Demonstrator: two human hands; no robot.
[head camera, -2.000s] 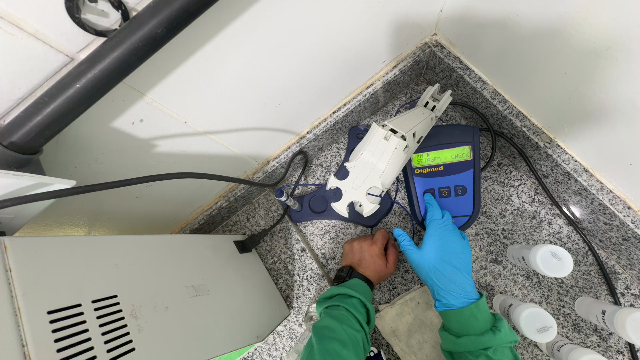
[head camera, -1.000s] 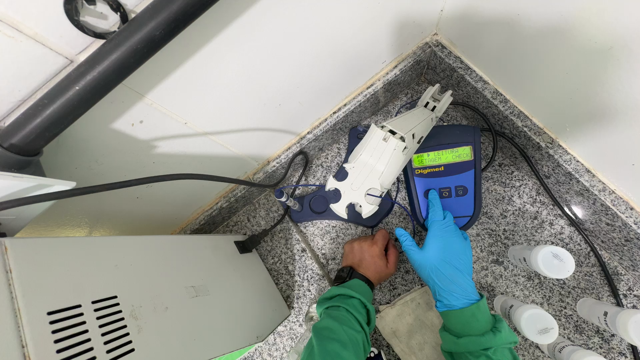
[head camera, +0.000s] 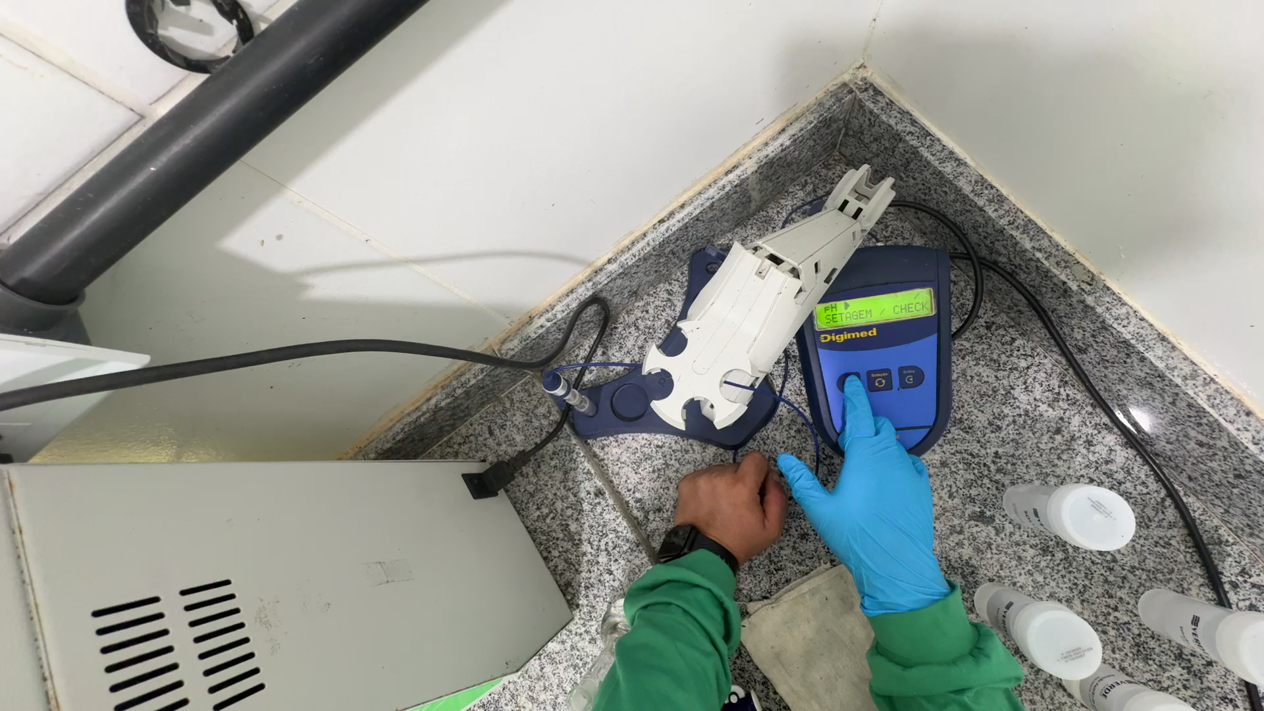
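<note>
My right hand, in a blue disposable glove, rests its index fingertip on the left button of a blue Digimed pH meter with a lit green display. Its thumb points out to the left, near my other hand. My left hand is bare, with a black watch at the wrist and the fingers curled; whether it holds anything, such as the thin blue cable running down there, is hidden. Just above it stands a white electrode holder arm on a dark blue base. A probe stands at the base's left end.
Several white-capped plastic bottles stand at the lower right. A folded beige cloth lies between my forearms. A grey vented metal housing fills the lower left. Black cables cross the granite counter along the walls, and a dark pipe runs above.
The text on the meter's display has changed between frames. Both hands have stayed in almost the same place, with the right index finger at the left button.
</note>
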